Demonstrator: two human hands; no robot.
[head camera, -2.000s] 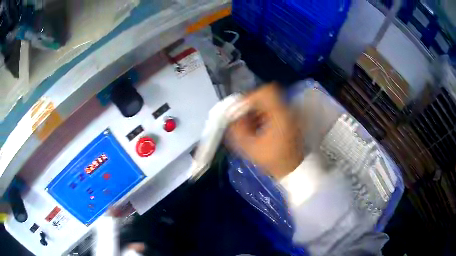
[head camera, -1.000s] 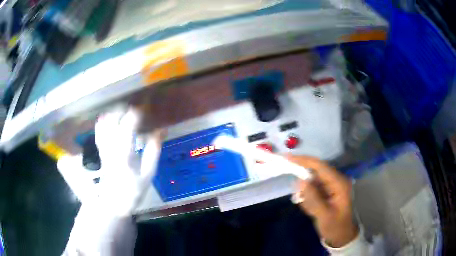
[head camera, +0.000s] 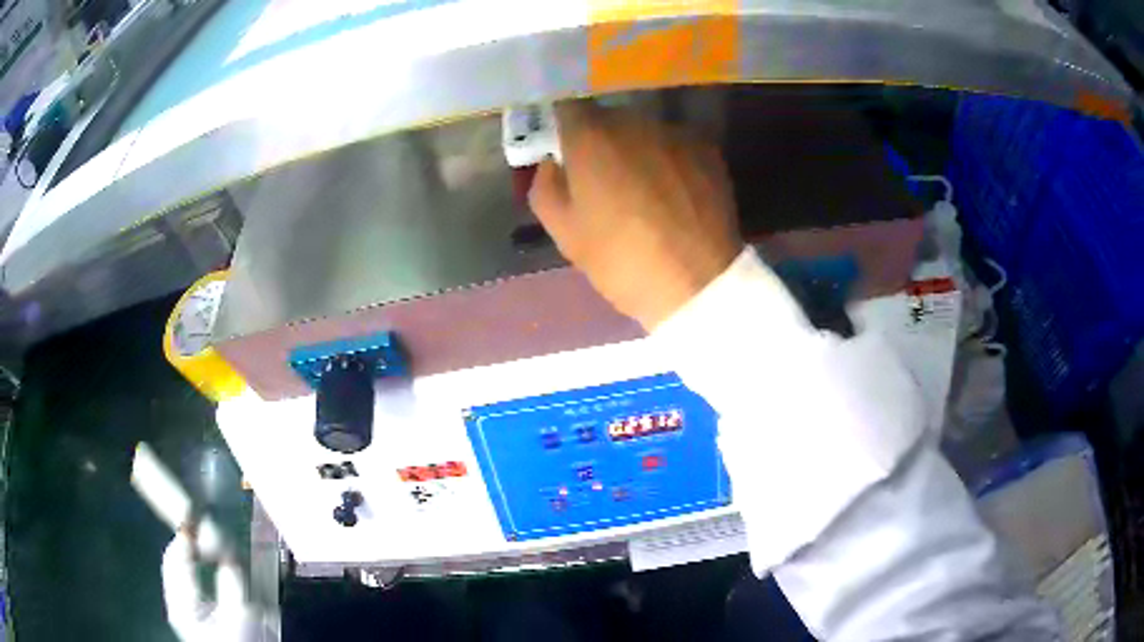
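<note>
My right hand (head camera: 646, 220), bare with a white sleeve, reaches under the screen frame (head camera: 414, 157) over the metal bed (head camera: 339, 238). Its fingertips are at a small white block (head camera: 529, 136), apparently the jig. The hand hides part of the block, and whether the fingers hold a part cannot be seen. My left hand (head camera: 207, 583), in a white glove, is low at the left, blurred and partly cut off by the bottom edge. It holds a slim white plastic part (head camera: 163, 487) that points up and left over the dark green conveyor (head camera: 75, 426).
The blue control panel (head camera: 590, 470) is on the white machine front. A black knob (head camera: 344, 408) is on a blue bracket at the left corner. A yellow tape roll (head camera: 198, 329) is beside the machine. The blue crate (head camera: 1089, 458) with white parts is lower right, and blue baskets (head camera: 1048, 238) are behind.
The view has swung left from the crate. My right hand has moved from above the control panel, where it held a white part, to under the screen. My left hand has moved down-left and now holds a part.
</note>
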